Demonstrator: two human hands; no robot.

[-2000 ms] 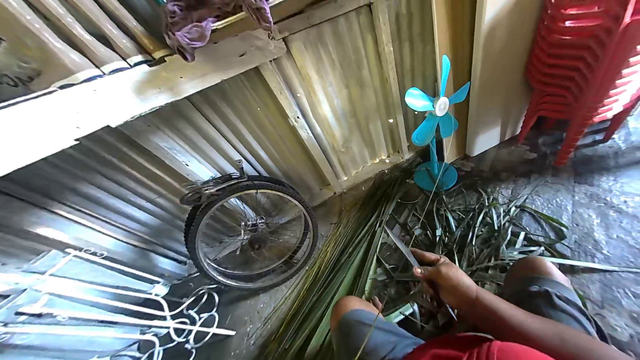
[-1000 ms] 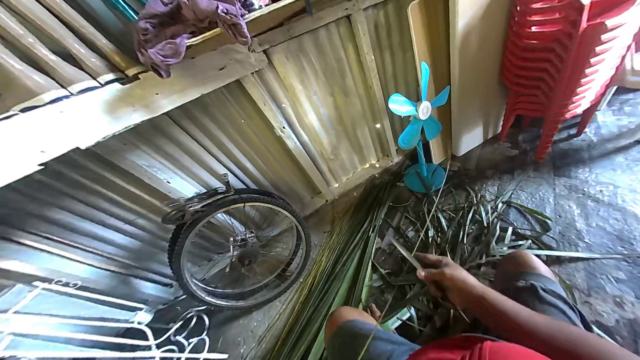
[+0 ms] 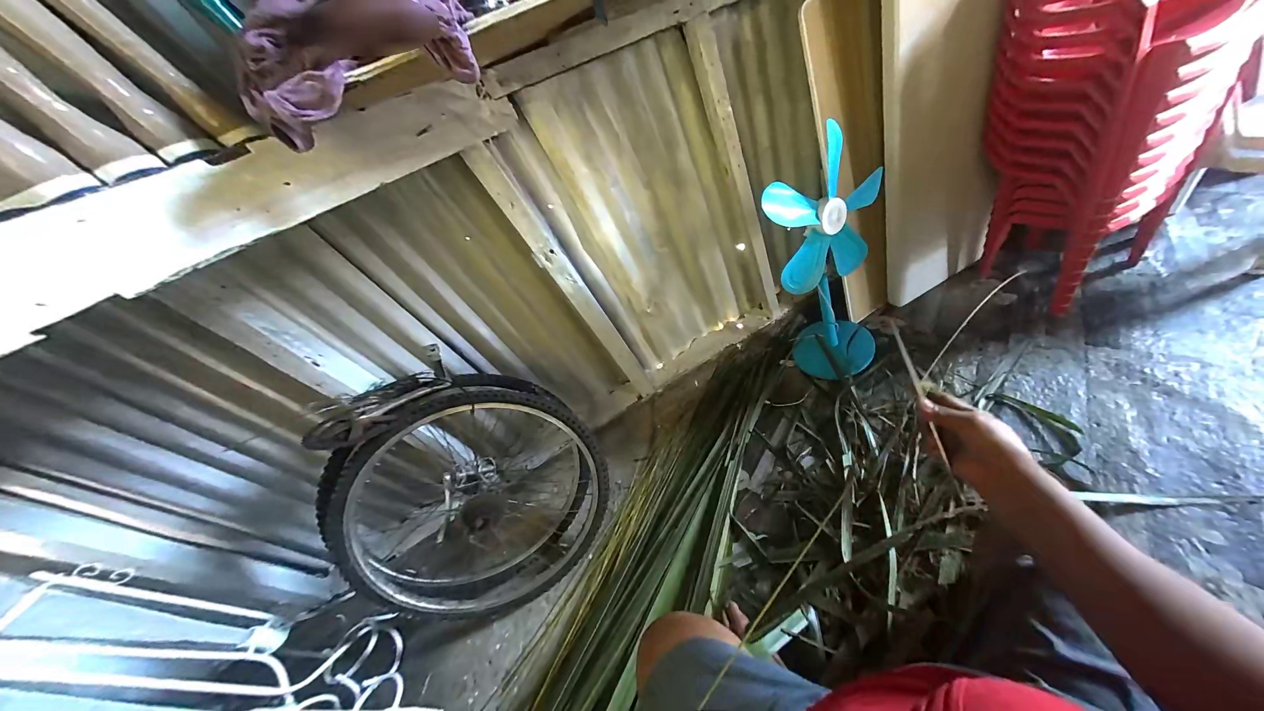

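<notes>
My right hand (image 3: 963,430) is raised over the leaf pile, closed on a thin knife (image 3: 904,354) whose blade points up toward the fan. A narrow leaf strip or rib curves out beside the same hand. My left hand is not in view. Long green palm leaves (image 3: 681,494) lie in a bundle on the floor to the left of my knee. Under and beyond the hand spreads a tangled pile of cut leaf strips (image 3: 859,513). A thin yellowish strip (image 3: 790,583) crosses in front of my knee.
A turquoise fan (image 3: 834,351) stands behind the pile, near the corrugated metal wall (image 3: 632,197). Bicycle wheels (image 3: 469,504) lean at the left, with white metal racks (image 3: 158,652) below them. Stacked red plastic chairs (image 3: 1076,128) stand at the back right.
My right hand with the knife has moved up and away from my lap, toward the fan. A curved thin strip now shows beside it.
</notes>
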